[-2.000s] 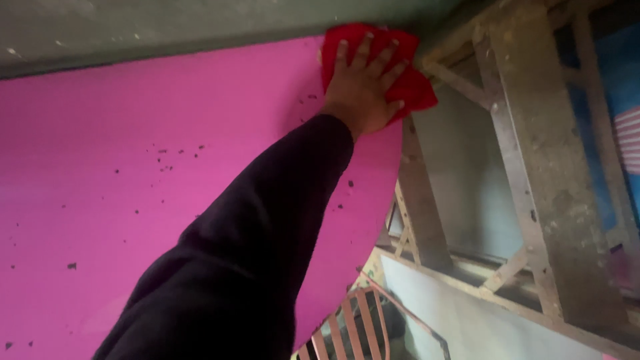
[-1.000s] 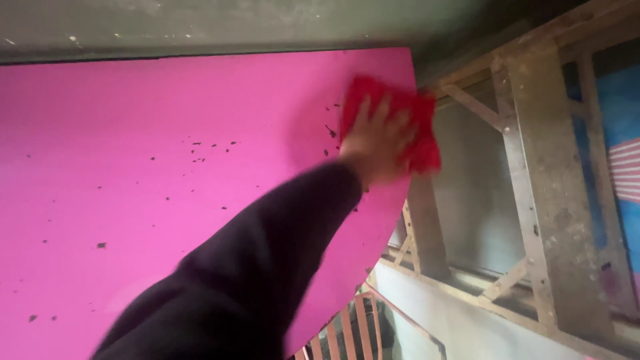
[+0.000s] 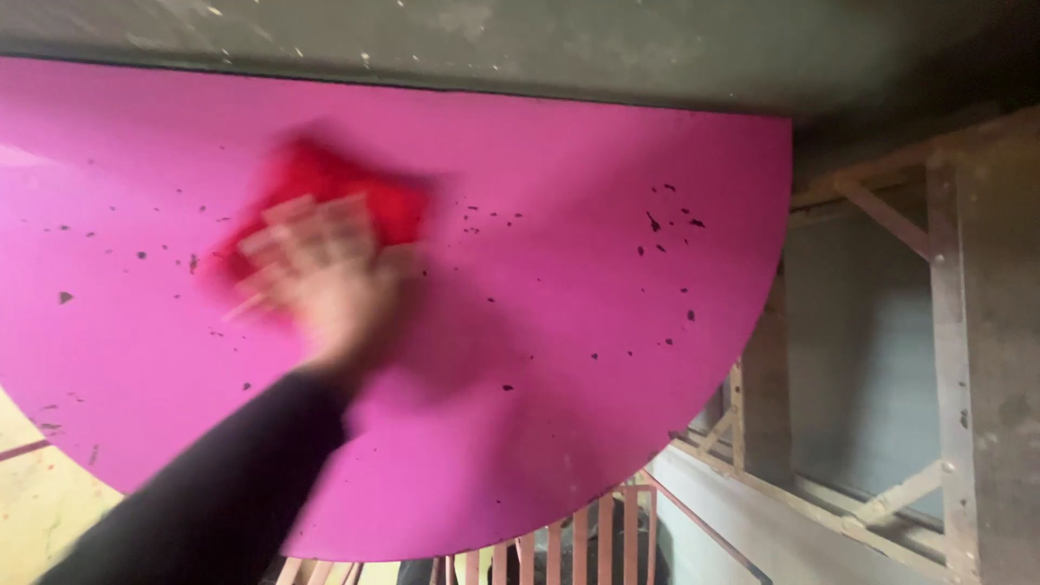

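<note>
My left hand (image 3: 329, 284), blurred by motion, lies flat with its fingers spread on a red cloth (image 3: 325, 175), pressing it against a pink half-round panel or tabletop (image 3: 569, 325). A dark sleeve covers the arm, which reaches in from the lower left. Hand and cloth are on the left half of the pink surface, which bears many small dark chips or specks. The palm side and part of the cloth are hidden under the hand. My right hand is out of view.
A dark grey-green wall (image 3: 487, 41) borders the straight edge of the panel. On the right stands a worn metal frame (image 3: 946, 325) with diagonal braces. Below the curved edge is a reddish-brown slatted chair or rack (image 3: 581, 540).
My left hand has moved the red cloth from near the panel's right corner over to its left half. The view has shifted, showing more of the panel's curved edge.
</note>
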